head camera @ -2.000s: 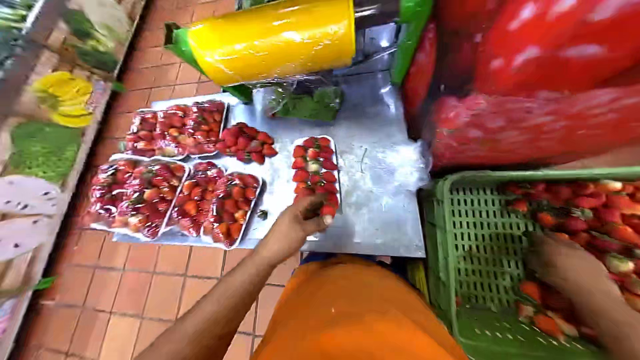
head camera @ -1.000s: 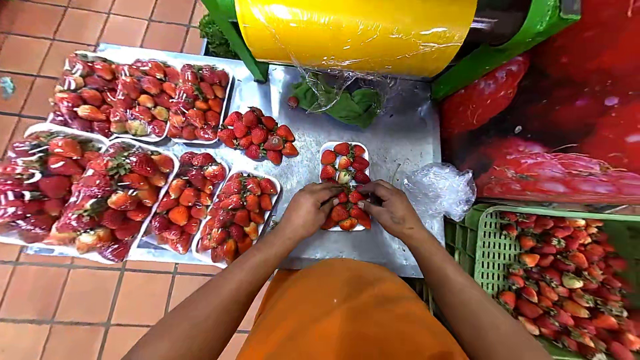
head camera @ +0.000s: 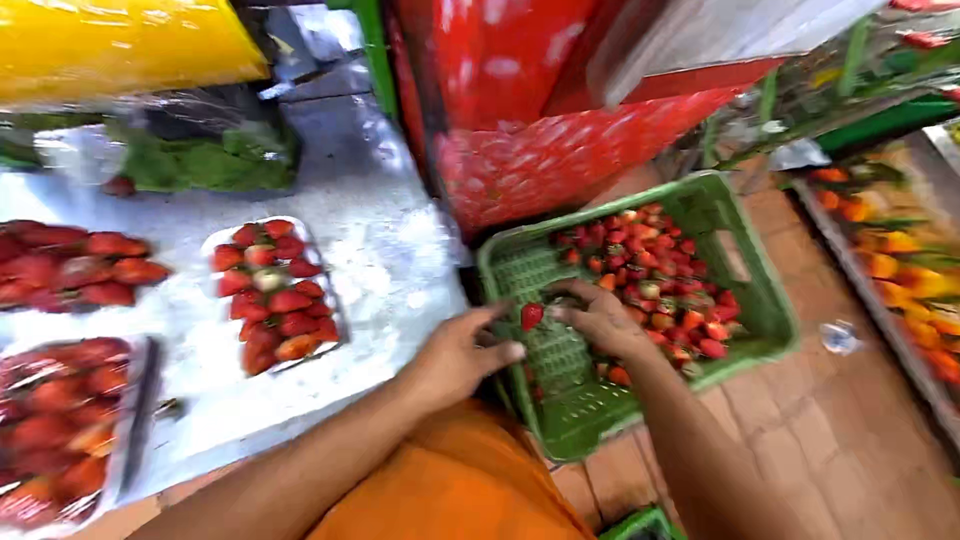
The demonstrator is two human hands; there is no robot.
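My left hand (head camera: 461,356) is held above the left rim of a green plastic crate (head camera: 757,255), its fingers apart and nothing between them. Inside the crate's outline, my right hand (head camera: 596,319) has its fingertips by a single strawberry (head camera: 532,316), which shows between the two hands; whether the fingers grip it is unclear. Many loose strawberries (head camera: 660,270) fill the crate's right part. On the metal table, a white tray (head camera: 341,315) holds rows of strawberries without visible wrap. A wrapped tray of strawberries (head camera: 60,427) sits at the lower left.
Loose strawberries (head camera: 75,262) form a pile at the table's left. Behind them are green leaves (head camera: 210,161) and a yellow film roll (head camera: 127,49). A red strawberry-print panel (head camera: 517,165) rises behind the crate. Orange and yellow produce (head camera: 915,277) lies at far right, beyond the tiled floor (head camera: 795,427).
Both hands have left the open strawberry tray and moved right, to the green crate. The view has swung right. A single strawberry now shows between the hands.
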